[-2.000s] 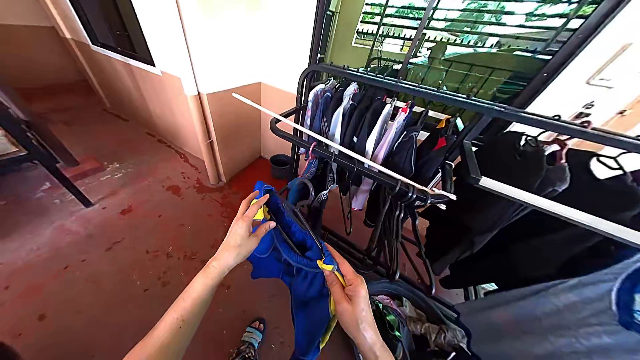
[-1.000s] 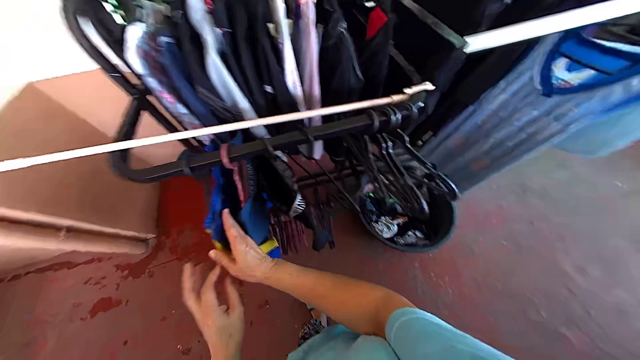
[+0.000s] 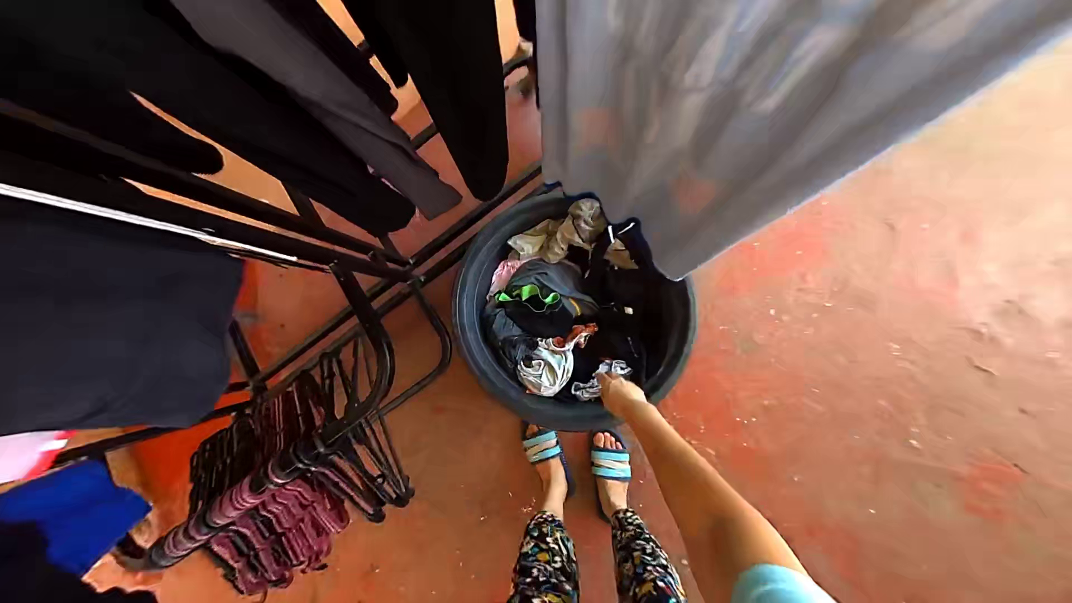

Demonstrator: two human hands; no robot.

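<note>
My right hand (image 3: 621, 395) reaches over the near rim of a round black tub (image 3: 471, 335) on the floor. Its fingers are at a white and dark patterned cloth (image 3: 593, 383); whether they grip it is hard to tell. Beside that cloth lies a bundled white garment (image 3: 546, 368), and farther back are a grey garment with green trim (image 3: 528, 295) and a beige garment (image 3: 578, 228). My left hand is out of view. At the lower left hangs a blue garment (image 3: 75, 511).
A black metal clothes rack (image 3: 368, 293) stands left of the tub, with dark clothes (image 3: 452, 92) and several maroon and black hangers (image 3: 276, 511). A large grey cloth (image 3: 712, 109) hangs over the tub's far edge. My sandalled feet (image 3: 578, 456) stand close to the near rim.
The blue garment, earlier between my hands, now hangs at the left, away from them. My right hand has come to the tub, and my left hand has left the view. The view has swung down to the tub.
</note>
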